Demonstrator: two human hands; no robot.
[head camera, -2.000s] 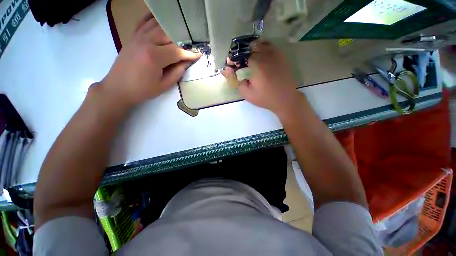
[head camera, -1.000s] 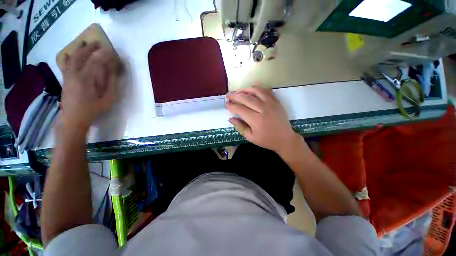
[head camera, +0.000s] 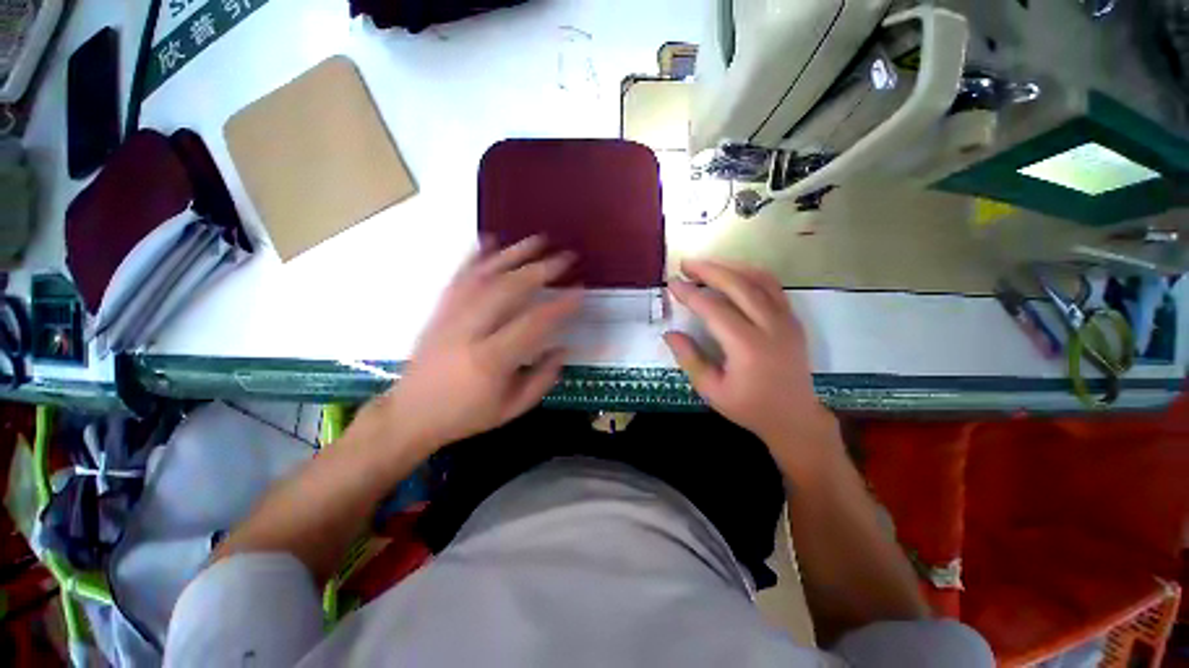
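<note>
A maroon pocket piece (head camera: 574, 196) lies flat on the white tabletop, left of the needle area, its rounded corners away from me and its pale strip (head camera: 619, 307) toward me. My left hand (head camera: 489, 333), slightly blurred, is over its lower left part with fingers spread; whether it presses the cloth is unclear. My right hand (head camera: 743, 333) has its fingertips at the lower right corner, by the pale strip. The tan card template (head camera: 320, 157) lies alone on the table to the left. The sewing machine head (head camera: 795, 78) stands at the upper right.
Stacked maroon pieces (head camera: 131, 222) with grey-white edges lie at the left, near a black phone-like slab (head camera: 94, 102). Dark cloth (head camera: 430, 11) is at the far side. Yellow-green-handled scissors (head camera: 1099, 352) lie at the right. Red-orange cloth (head camera: 1069, 509) hangs below right.
The card template has left the machine and lies on the table at left. My left hand has moved from it to the maroon piece. My right hand has moved from the presser area to the piece's corner.
</note>
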